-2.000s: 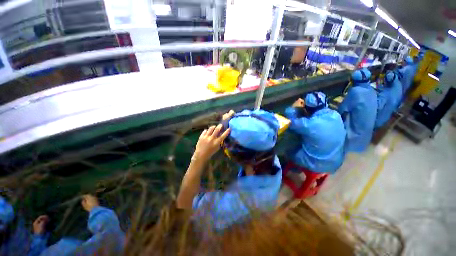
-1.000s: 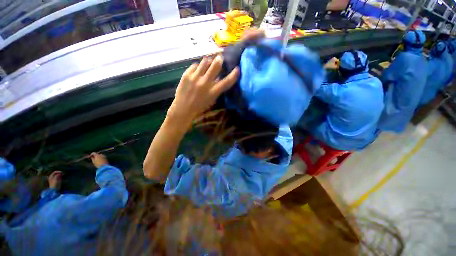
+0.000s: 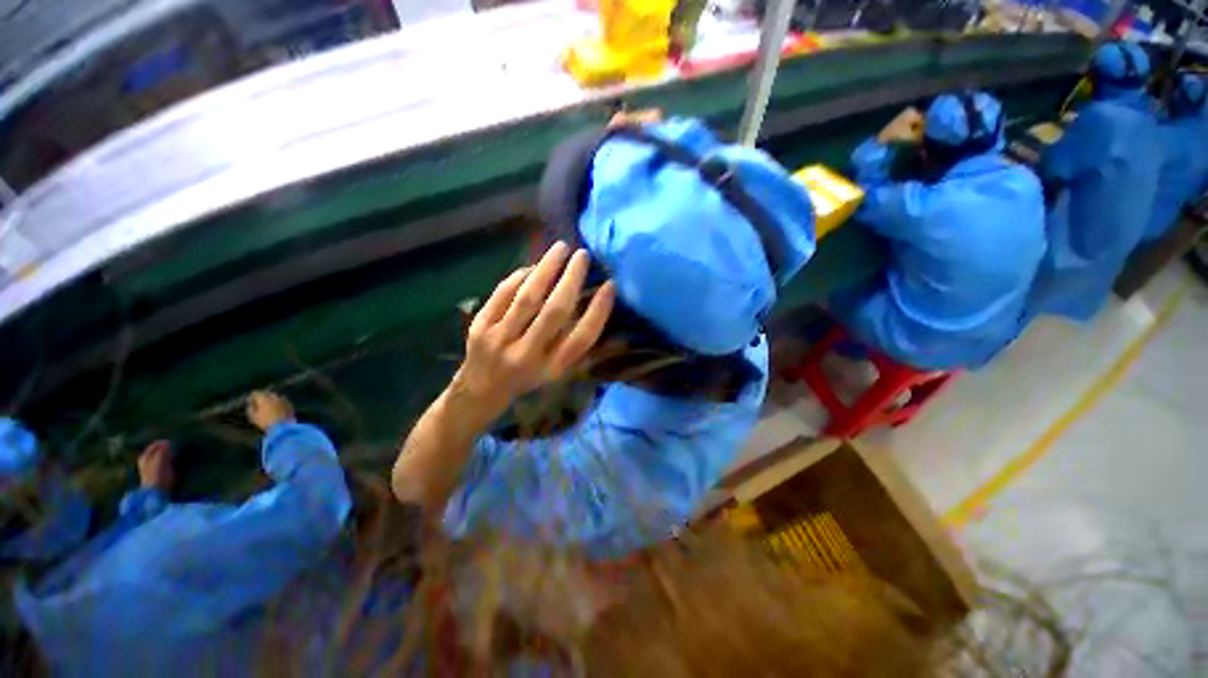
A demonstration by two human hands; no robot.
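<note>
Neither of my own hands can be made out; the hands in view belong to other workers. Nearest in front, a person in a blue smock and blue cap [image 3: 682,239] has one raised hand beside a dark band on the head. Fingertips show at the cap's far side. Beyond the cap, a yellow carton [image 3: 828,199] sits by the dark green bench [image 3: 318,298]. Below right, an open brown shipping carton [image 3: 914,530] holds several yellow cartons [image 3: 811,543] in a row. Brown strands blur the lower view.
Yellow cartons [image 3: 623,47] are piled on the white raised surface [image 3: 331,113]. At lower left another worker [image 3: 199,556] has both hands at the bench. More seated workers are at right, one on a red stool [image 3: 868,391]. A metal post [image 3: 766,80] stands behind the bench. Yellow line on floor.
The view has tilted down and turned, so the bench and pile sit higher. The nearest person's head has shifted and the raised hand is lower. The open carton's yellow contents now show more clearly.
</note>
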